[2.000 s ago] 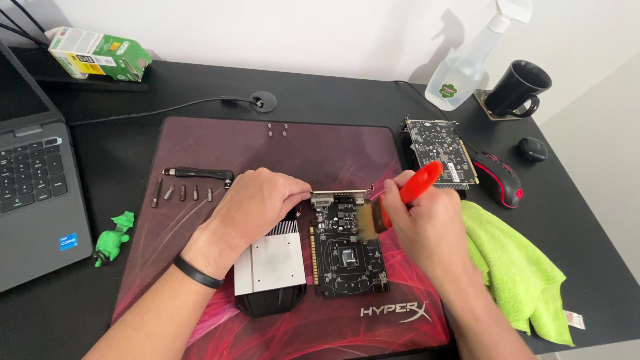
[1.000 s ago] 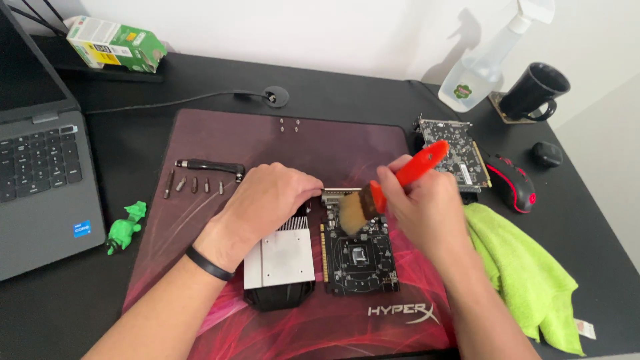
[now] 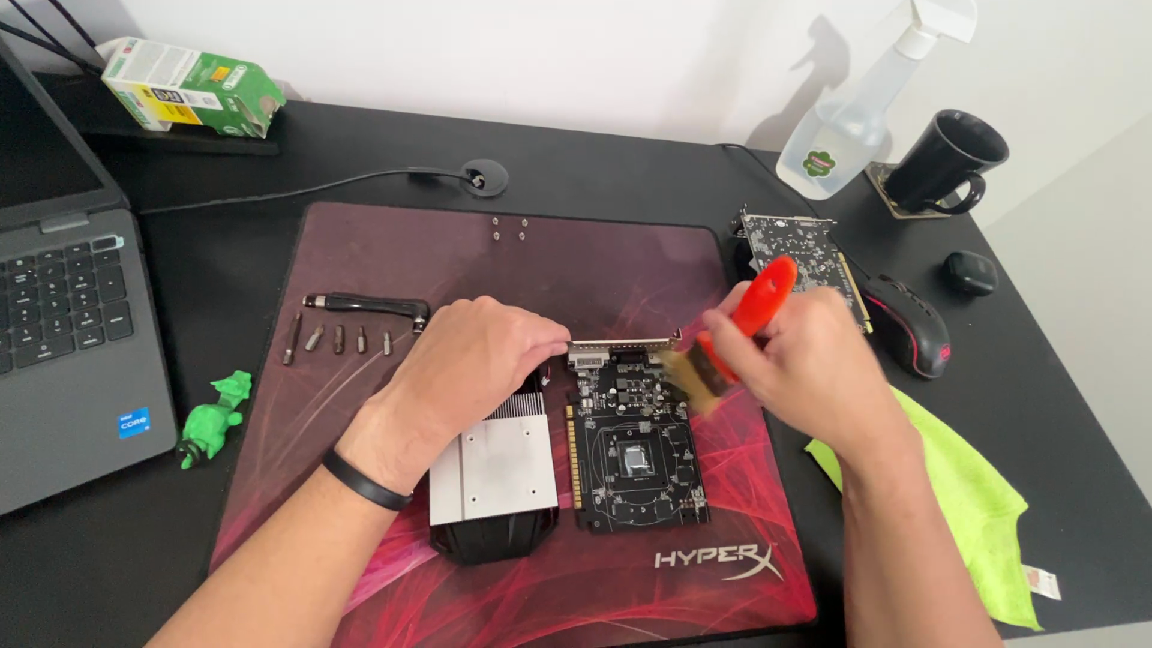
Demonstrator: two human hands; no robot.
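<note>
A bare graphics card circuit board (image 3: pixel 638 468) lies flat on the HyperX mouse pad (image 3: pixel 540 261), its metal bracket at the far edge. My left hand (image 3: pixel 472 360) pinches the left end of that bracket between thumb and fingertips. Just left of the board rests its detached heatsink (image 3: pixel 497 463), silver base up, with a black shroud. My right hand (image 3: pixel 792 351) grips a red-handled paintbrush (image 3: pixel 751 310); its blurred bristles are over the board's upper right corner. Whether they touch it I cannot tell.
Left on the pad are an angled screwdriver handle (image 3: pixel 364 304), several bits (image 3: pixel 338 339) and small screws (image 3: pixel 509 229). A laptop (image 3: pixel 81 360) and green figurine (image 3: pixel 211 421) stand left. At right are a second graphics card (image 3: pixel 804 256), mouse (image 3: pixel 907 326), green cloth (image 3: pixel 958 504), spray bottle (image 3: pixel 832 135) and mug (image 3: pixel 947 162).
The brush in my right hand has moved right, from the middle of the board's upper part to its upper right corner. My left hand stays at the bracket.
</note>
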